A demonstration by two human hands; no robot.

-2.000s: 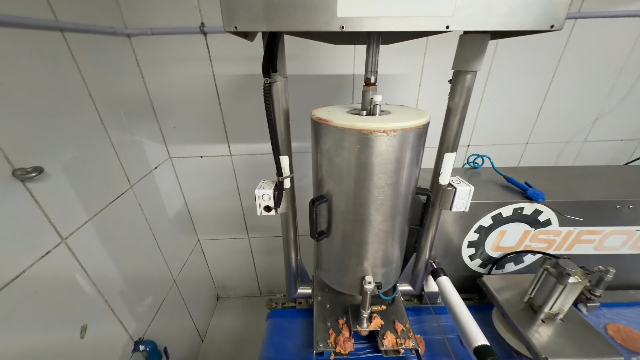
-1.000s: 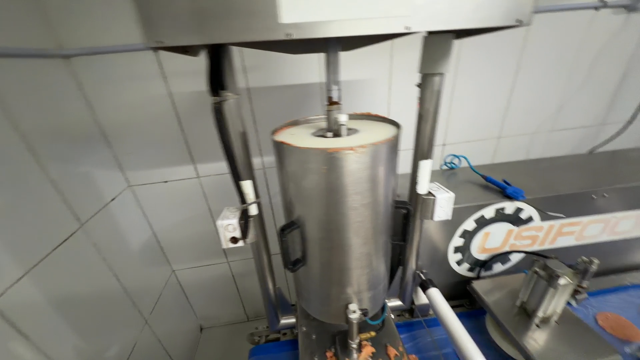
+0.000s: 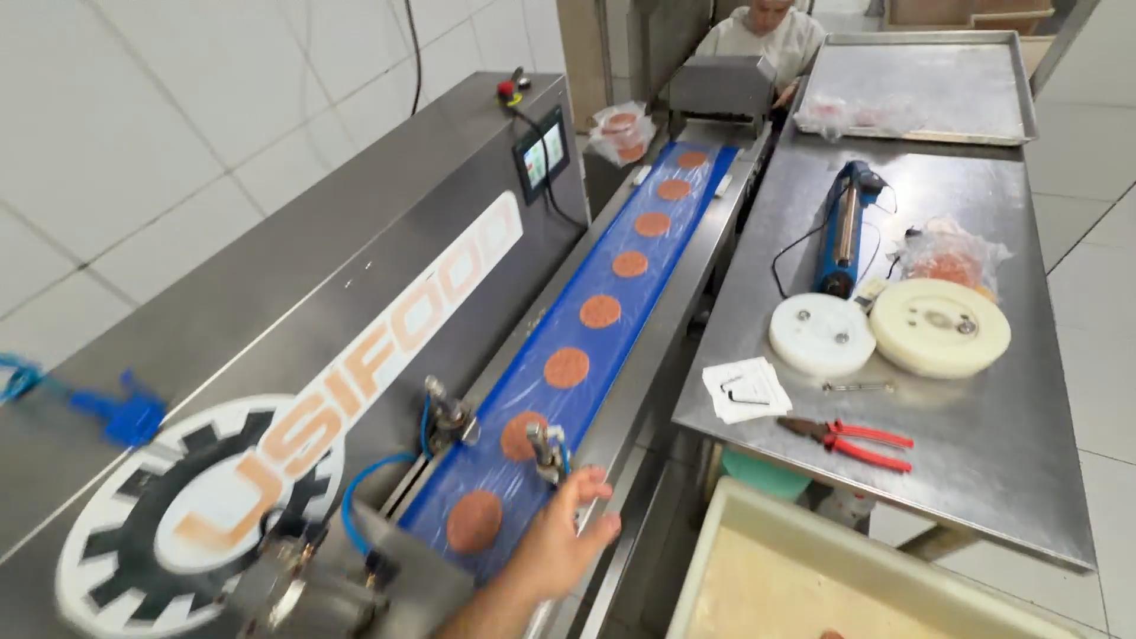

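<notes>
My left hand point(image 3: 568, 532) reaches in from the bottom, fingers spread and bent, holding nothing visible. It is beside the near right edge of the blue conveyor belt point(image 3: 541, 342), close to a small metal pneumatic fitting point(image 3: 543, 448). A line of round, flat meat patties point(image 3: 566, 367) lies under clear film on the belt. The nearest patty point(image 3: 475, 522) is left of my hand. Another metal fitting point(image 3: 451, 410) with a blue air hose stands on the belt's left side. My right hand is out of view.
A steel table point(image 3: 958, 426) at right bears red-handled pliers point(image 3: 852, 442), white plastic discs point(image 3: 941, 327), a blue tool point(image 3: 843, 231) and a metal tray point(image 3: 919, 84). A cream bin point(image 3: 719, 550) stands below. A person point(image 3: 768, 40) is at the far end. The machine housing point(image 3: 373, 231) borders the left.
The view has swung right, from the steel cylinder to the conveyor and table. My left hand has come into view.
</notes>
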